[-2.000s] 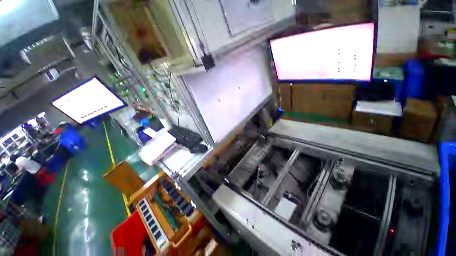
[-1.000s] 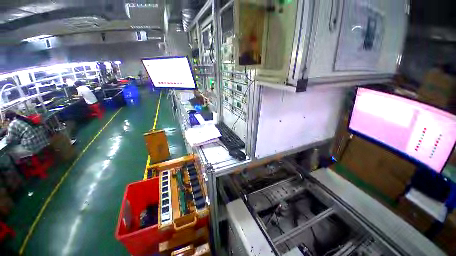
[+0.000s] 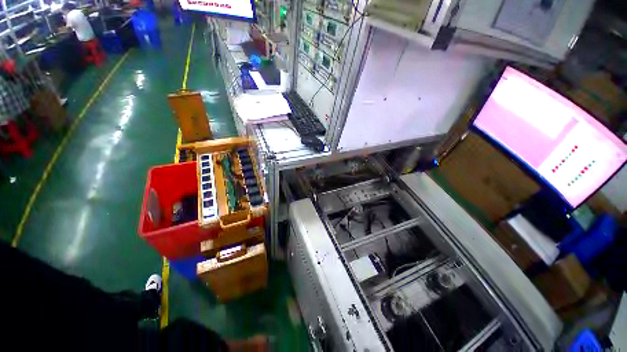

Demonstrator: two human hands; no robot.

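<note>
The orange spare fixture lies over the right part of the red bin. Its left row shows a white strip with dark squares; its right row holds black blocks, with a green strip between. Below it stands another orange-brown board or fixture with a handle. A small blurred skin-toned patch at the bottom edge, beyond dark clothing, appears to be my left hand, cut off and below the fixtures; its fingers cannot be made out. My right hand is out of the picture.
The conveyor bed with grey rails is at right. A shelf holds papers, a keyboard and a mouse. A monitor stands far right. A brown board is behind the bin. A white shoe shows on the floor.
The view has turned left and down, so the red bin and fixtures are more fully seen. Dark clothing, a shoe and the blurred patch have come into view at the bottom.
</note>
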